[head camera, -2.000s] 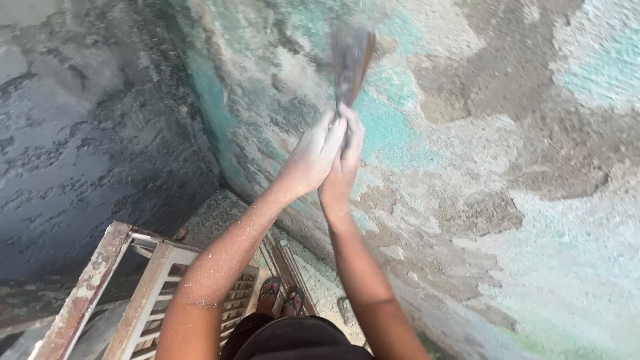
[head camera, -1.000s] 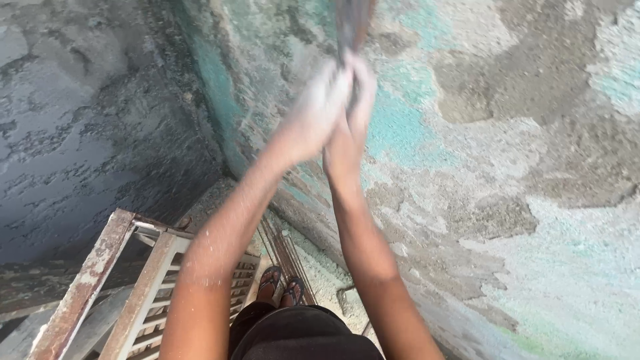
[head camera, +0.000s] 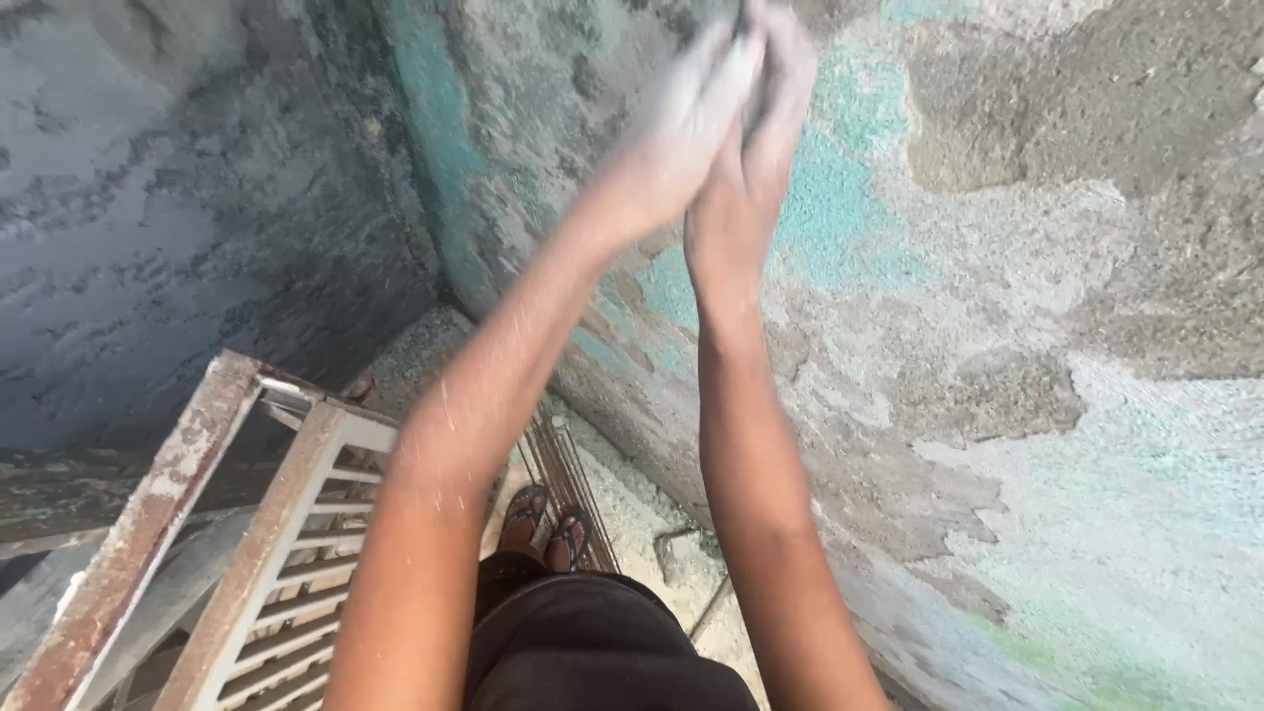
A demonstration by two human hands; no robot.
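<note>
My left hand, whitened with dust and blurred, is raised at the top centre and presses against my right hand. Between them they grip a dark tool handle, of which only a sliver shows; the rest of the tool lies beyond the top edge. Behind both hands is a rough plastered wall with patches of turquoise paint, pale plaster and bare grey-brown render.
A slatted wooden frame and a worn, paint-flecked post stand at lower left, by a dark grey wall. Thin rusty rods lie beside my sandalled feet. Pale rubble covers the floor along the wall's base.
Both hands have moved up in the view with the tool between them. Its blurred flat dark end, visible two seconds ago, is now out of view.
</note>
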